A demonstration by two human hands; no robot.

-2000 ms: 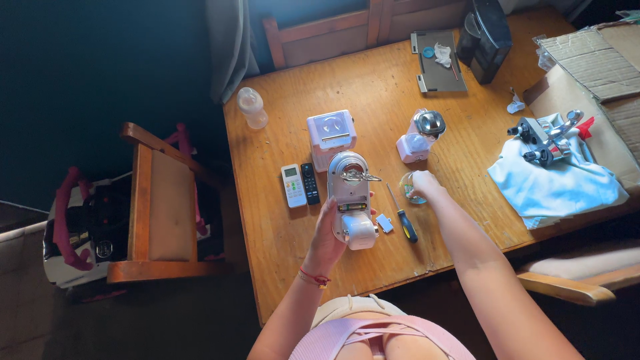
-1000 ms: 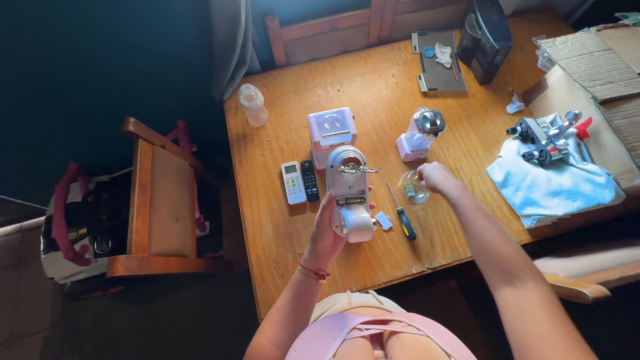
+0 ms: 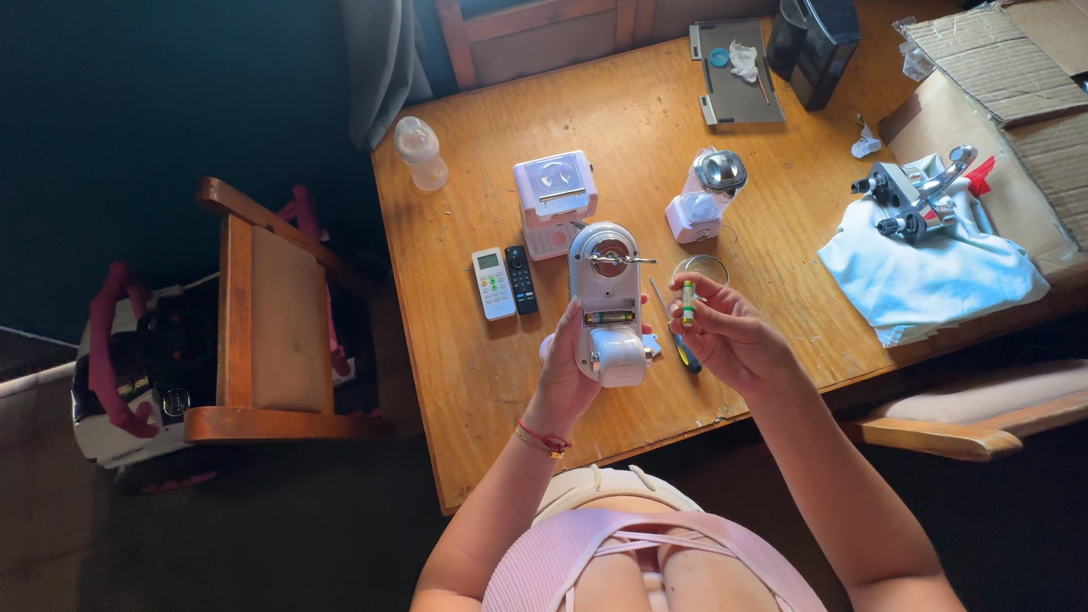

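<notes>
My left hand (image 3: 571, 350) holds a toy stand mixer (image 3: 605, 293), its battery compartment open towards me with one battery (image 3: 609, 317) lying inside. Between the thumb and fingers of my right hand (image 3: 731, 333) is a green and gold battery (image 3: 688, 303), roughly upright, just right of the mixer. A clear round bowl (image 3: 702, 269) stands partly behind those fingers. Between the hands lies a screwdriver (image 3: 687, 355) with a dark and yellow handle. A small light cover piece (image 3: 651, 345) shows at the mixer's right edge, partly hidden.
Beyond the mixer stand a lilac toy appliance (image 3: 554, 191) and a toy blender (image 3: 705, 195). To the left are a white remote (image 3: 493, 285), a black remote (image 3: 521, 280) and a baby bottle (image 3: 421, 153). A chrome faucet (image 3: 922, 195) rests on a light blue cloth (image 3: 935, 272) by a cardboard box (image 3: 943, 127).
My right hand has come from the clear bowl back towards the mixer and now holds a battery. My left hand still holds the mixer.
</notes>
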